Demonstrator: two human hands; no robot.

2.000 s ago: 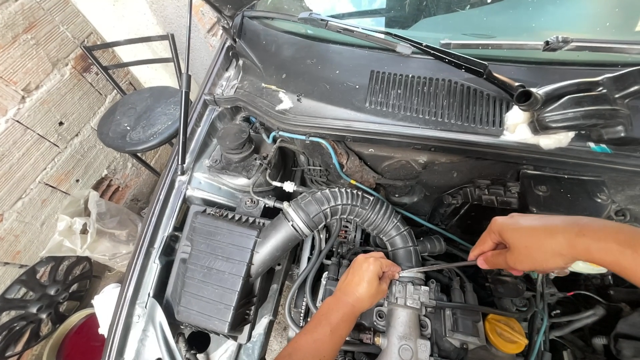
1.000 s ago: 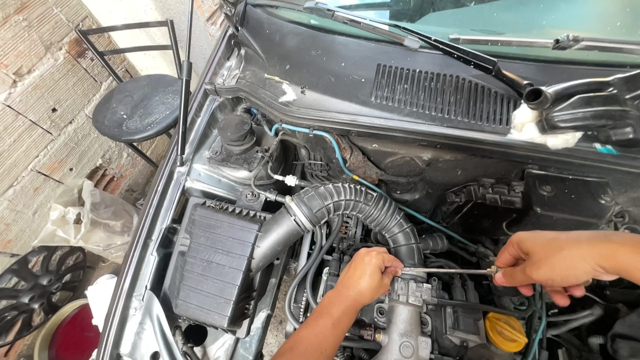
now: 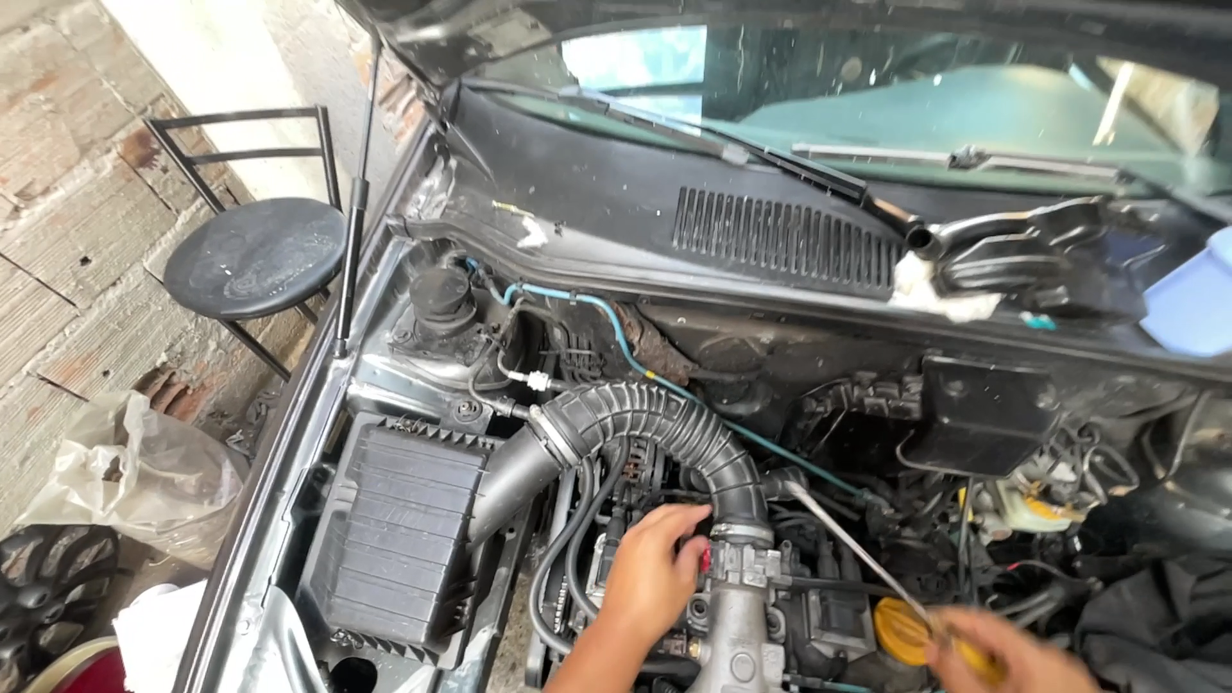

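My left hand [image 3: 656, 568] is beside the lower end of the corrugated black intake hose [image 3: 664, 414], near its metal clamp [image 3: 743, 532]; a small red part shows by its fingertips. Whether those fingers grip anything cannot be told. My right hand [image 3: 1001, 654], blurred at the lower right, is closed on the yellow handle of a long-shafted screwdriver [image 3: 857, 549]. Its shaft slants up and left, with the tip near a small black hose fitting right of the intake hose. Below the clamp sits the metal throttle body or intake pipe [image 3: 739, 616].
At the left is the black air filter box [image 3: 404, 529]. A yellow cap [image 3: 901, 630] lies near my right hand. A blue-green hose [image 3: 616, 327] crosses behind the intake hose. The hood strut [image 3: 354, 260], a black chair [image 3: 255, 255] and a plastic bag [image 3: 144, 472] stand left.
The screwdriver has swung from nearly level, its tip at my left hand, to a steep slant with the tip up and away. My right hand has moved down. The view has shifted somewhat.
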